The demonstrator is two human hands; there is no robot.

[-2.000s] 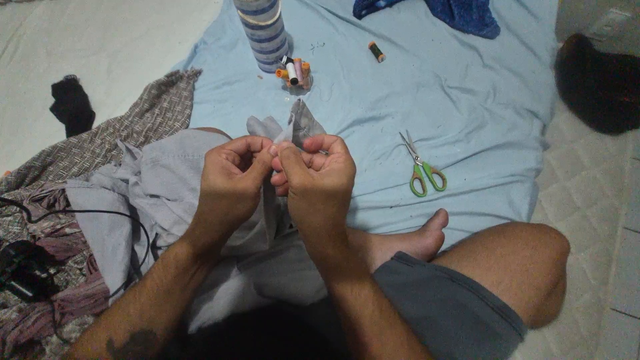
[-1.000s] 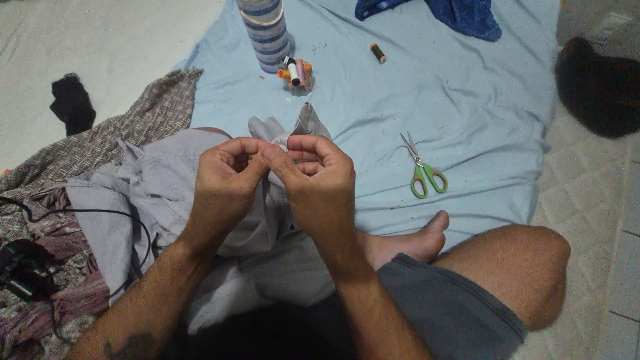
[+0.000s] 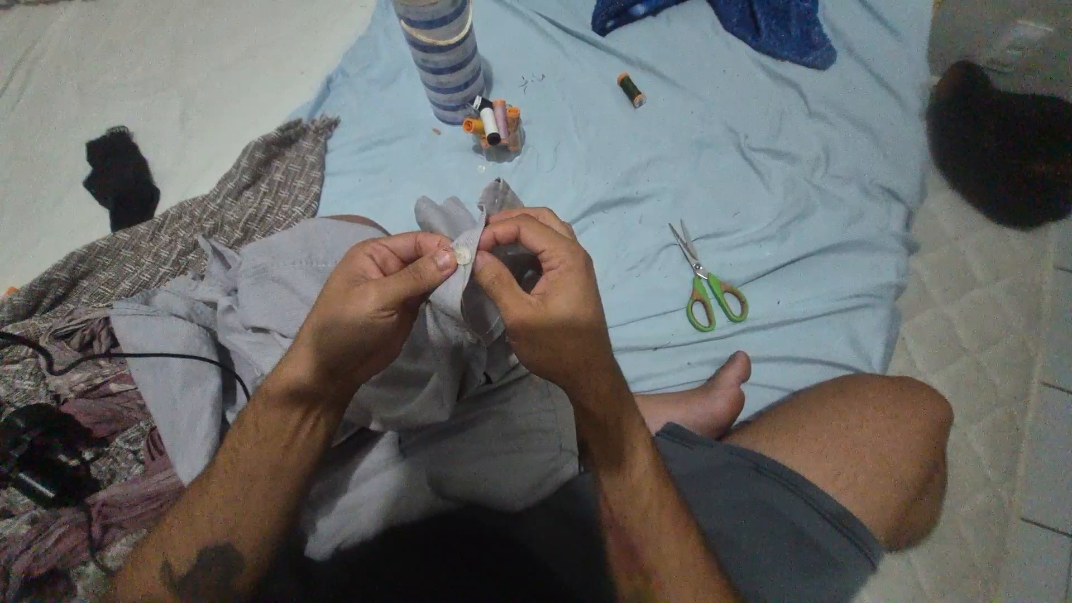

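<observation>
A light grey garment (image 3: 285,268) lies bunched over my lap, and a raised fold of it is between my two hands. My left hand (image 3: 377,285) pinches the fold's left side, thumb and forefinger at a small whitish button (image 3: 462,254). On the fold's other side, my right hand (image 3: 544,285) holds the cloth edge between thumb and fingers. Whether a needle or thread is in my fingers cannot be seen. Green-handled scissors (image 3: 706,285) lie slightly spread on the light blue sheet to the right of my hands.
Beyond my hands, several thread spools (image 3: 496,124) sit in a small clear container beside a blue-striped cylinder (image 3: 444,63). A dark spool (image 3: 631,90) lies farther right. At left are a black cloth (image 3: 122,177), a woven blanket (image 3: 251,188) and a black cable (image 3: 151,355). A dark furry shape (image 3: 1001,146) is at right.
My fingertips were close together over the cloth; now they are slightly apart, and the whitish button shows between them. The scissors and spools have not moved.
</observation>
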